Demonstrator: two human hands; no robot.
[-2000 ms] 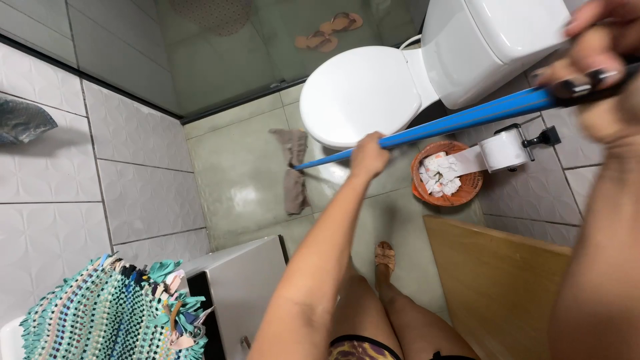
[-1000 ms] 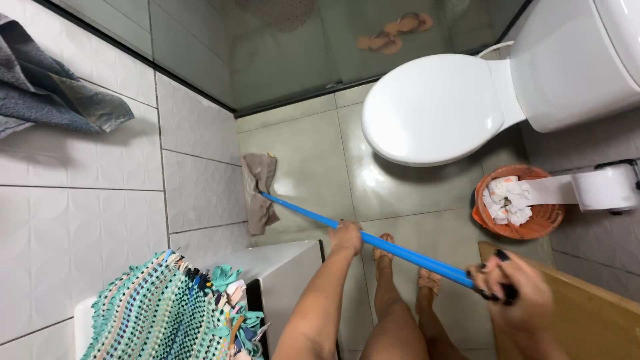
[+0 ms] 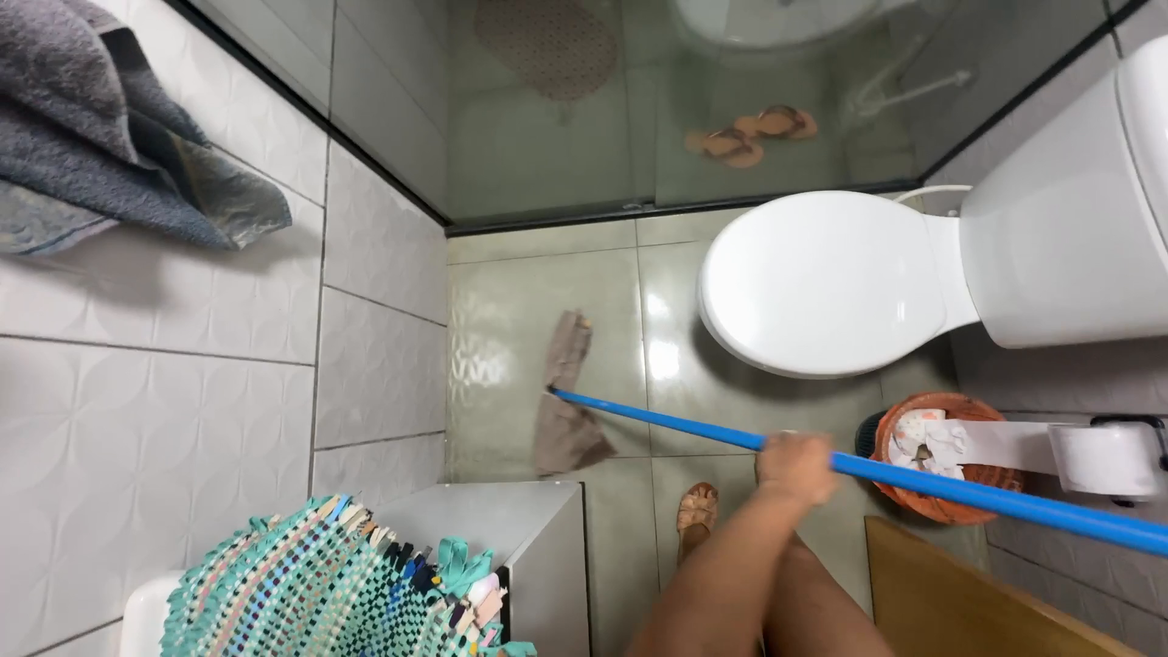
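My left hand (image 3: 796, 469) is closed around the middle of a long blue pole (image 3: 675, 422). The pole's upper part runs out past the right edge of the view, and my right hand is not visible. At its lower end a brownish-grey cloth (image 3: 568, 411) lies spread across the pole's head, on the glossy tiled floor (image 3: 511, 292). The cloth is left of the toilet and near the tiled wall; it hides the head beneath it.
A white toilet (image 3: 821, 283) stands at right, with an orange wastebasket (image 3: 949, 511) of paper below a toilet roll (image 3: 1104, 461). A woven rug (image 3: 310, 584) lies on a cabinet (image 3: 484, 511) at lower left. A wooden door (image 3: 967, 593) is lower right; shower glass (image 3: 547, 164) is above.
The cloth on the pole's head has moved away from the left wall, toward the toilet. My right hand, seen on the pole's end a second ago, has gone out of view.
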